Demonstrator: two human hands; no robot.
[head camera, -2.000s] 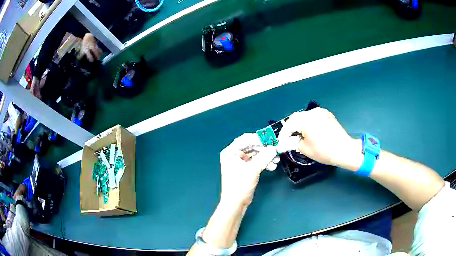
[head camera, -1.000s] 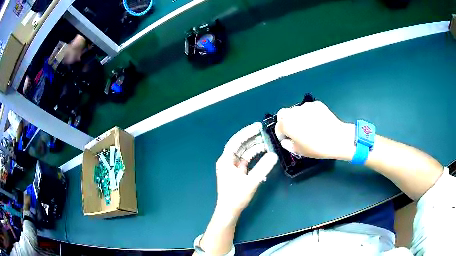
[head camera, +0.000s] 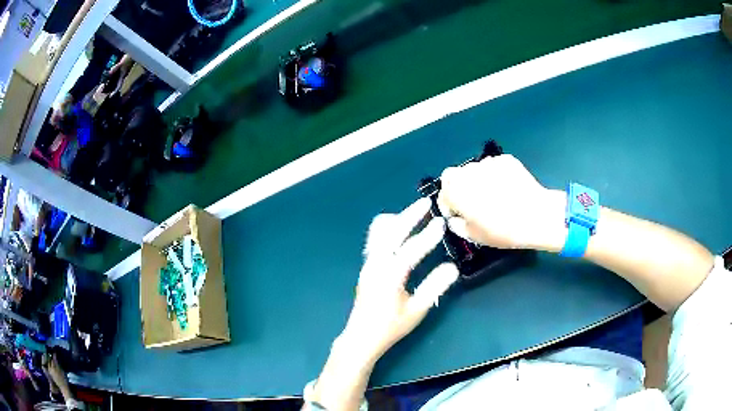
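Note:
A black plastic housing (head camera: 479, 261) lies on the green bench, largely covered by my right hand. My right hand (head camera: 494, 202), with a blue band on the wrist, is over the housing's upper part, its fingers curled down at the left side; what they hold is hidden. My left hand (head camera: 397, 277) is at the housing's left edge, fingers spread, its upper fingertips close to the right fingers. I see nothing held in it. The green circuit board cannot be made out now.
An open brown box (head camera: 210, 277) of green boards and pale strips stands left on the bench. Beyond the whitish rail (head camera: 353, 144), part-built units (head camera: 308, 76) with blue parts sit on the dark green belt. Another worker's arm (head camera: 58, 377) and black plastic parts (head camera: 90, 317) show at far left.
The green board between my hands has gone from sight at the housing's left side. My left fingers have spread, and my right hand has moved over that side. Belt units have shifted left.

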